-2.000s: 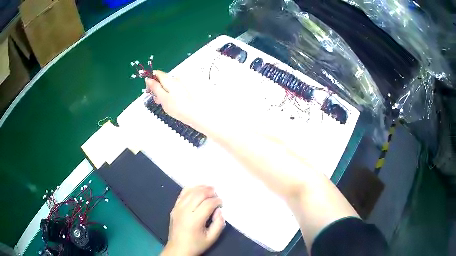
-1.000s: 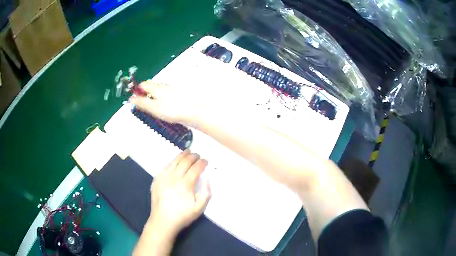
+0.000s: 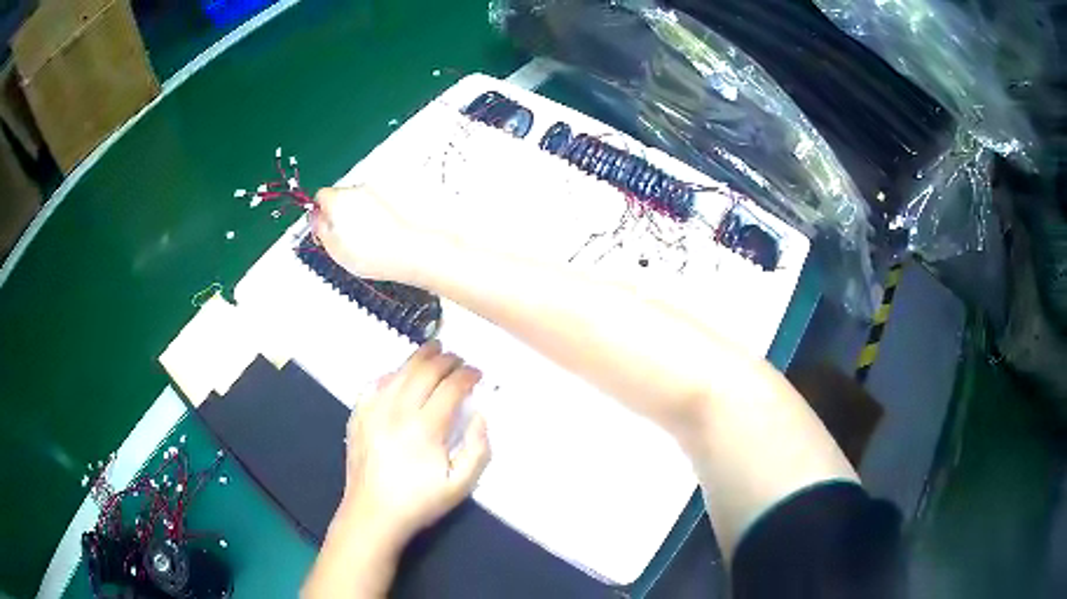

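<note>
A speaker stack, a ribbed black cylinder, lies along the near-left part of the white foam tray. My right hand reaches across the tray and is closed on the red lead wires at the stack's far end; their white plugs stick out past the tray edge. My left hand rests at the stack's near end, its fingertips by the last disc; whether it grips anything is hidden. Another speaker stack lies along the tray's far side, with a short group and more discs at its ends.
A black foam sheet and a stepped cream piece lie beside the tray. Wired speakers sit on the green bench at lower left. Crumpled clear plastic bags lie behind the tray. A brown carton is at upper left.
My right hand has shifted with the wires, which now fan out over the tray's left edge. My left hand has moved from the black sheet up to the stack's near end. The view has shifted slightly.
</note>
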